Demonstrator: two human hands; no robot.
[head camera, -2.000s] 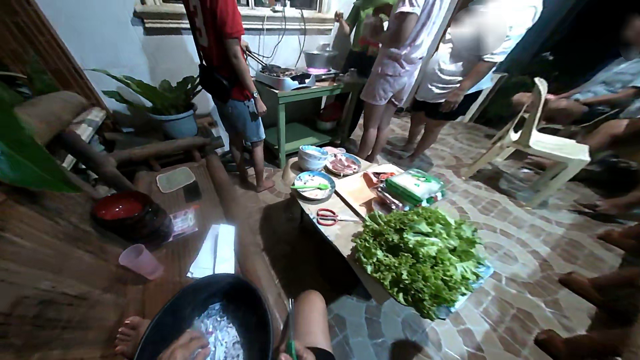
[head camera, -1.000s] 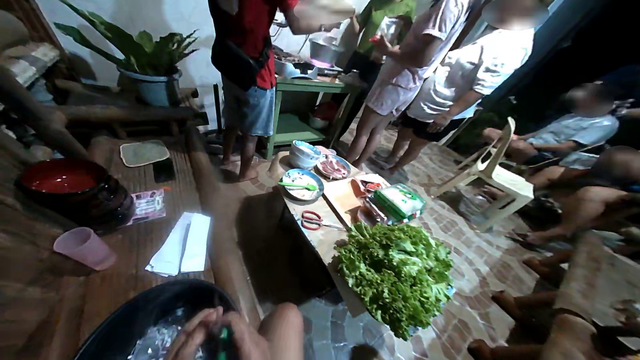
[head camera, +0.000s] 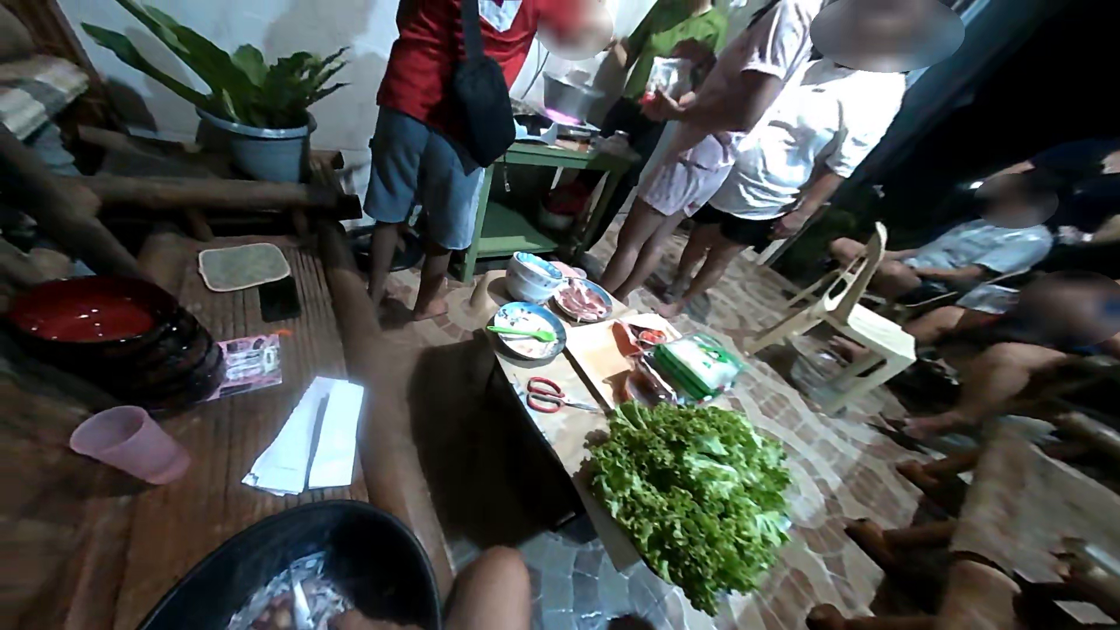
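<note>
A black basin (head camera: 385, 542) at the bottom left holds whitish, wet-looking pieces (head camera: 302, 577). Fingers of my left hand (head camera: 273, 615) show low in it, at the frame's bottom edge. Part of my right hand (head camera: 363, 621) is beside them, mostly cut off. Between the two is a narrow, pale, blade-like thing (head camera: 300, 605); which hand has it is unclear. Folded white paper (head camera: 328, 433) lies beyond the basin on the wooden bench. Right of my bare knee, a low table bears leafy lettuce (head camera: 691, 499) and red-handled scissors (head camera: 547, 395).
A pink cup (head camera: 131, 444) and stacked dark red-lined bowls (head camera: 92, 311) stand at left. The low table also holds a bowl with a green spoon (head camera: 529, 334), a plate of meat (head camera: 582, 299) and a green package (head camera: 700, 363). People stand around a green cooking table (head camera: 516, 232).
My hands, together above the basin one second ago, are now lower in the frame and largely cut off. The person in red has lowered an outstretched arm.
</note>
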